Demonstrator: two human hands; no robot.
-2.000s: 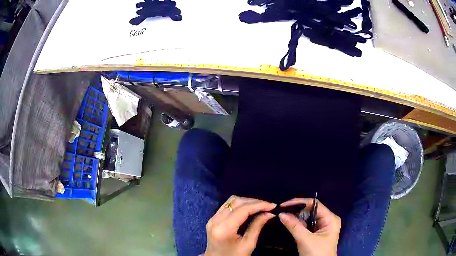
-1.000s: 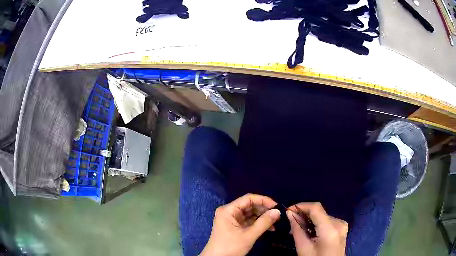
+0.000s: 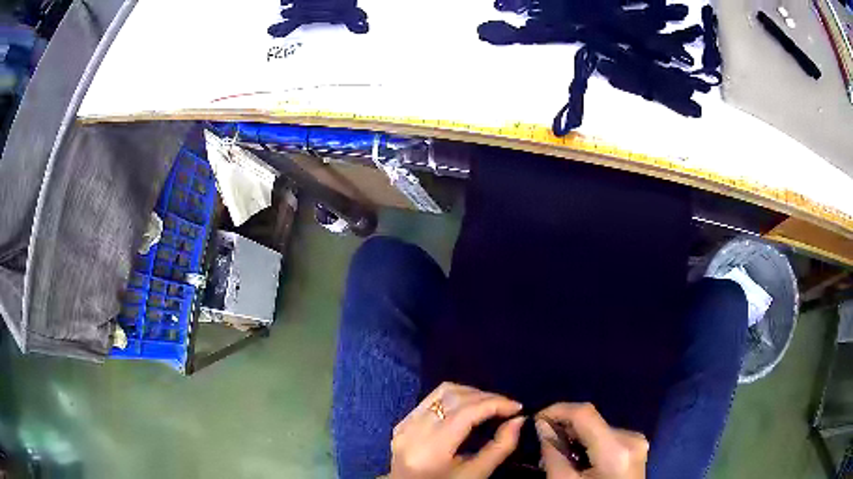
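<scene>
My left hand (image 3: 455, 432) and my right hand (image 3: 591, 444) are low over the dark lap cloth (image 3: 571, 271), thumbs and forefingers pinched almost together. A small dark piece is between the fingertips; it hardly shows against the cloth, and its shape is hidden. A dark object sits in my right palm, mostly covered by the fingers; I cannot tell clearly what it is. A needle or thread cannot be made out.
A large pile of dark strips (image 3: 645, 58) and a small pile (image 3: 320, 16) lie on the white table (image 3: 412, 65). A black stick (image 3: 788, 44) lies on the grey mat. Blue crates (image 3: 168, 271) stand left, a waste basket (image 3: 776, 327) right.
The metal blade that stood up from my right hand two seconds ago no longer shows. My left hand has turned, its ring visible again, and both hands sit slightly lower. The view has shifted slightly.
</scene>
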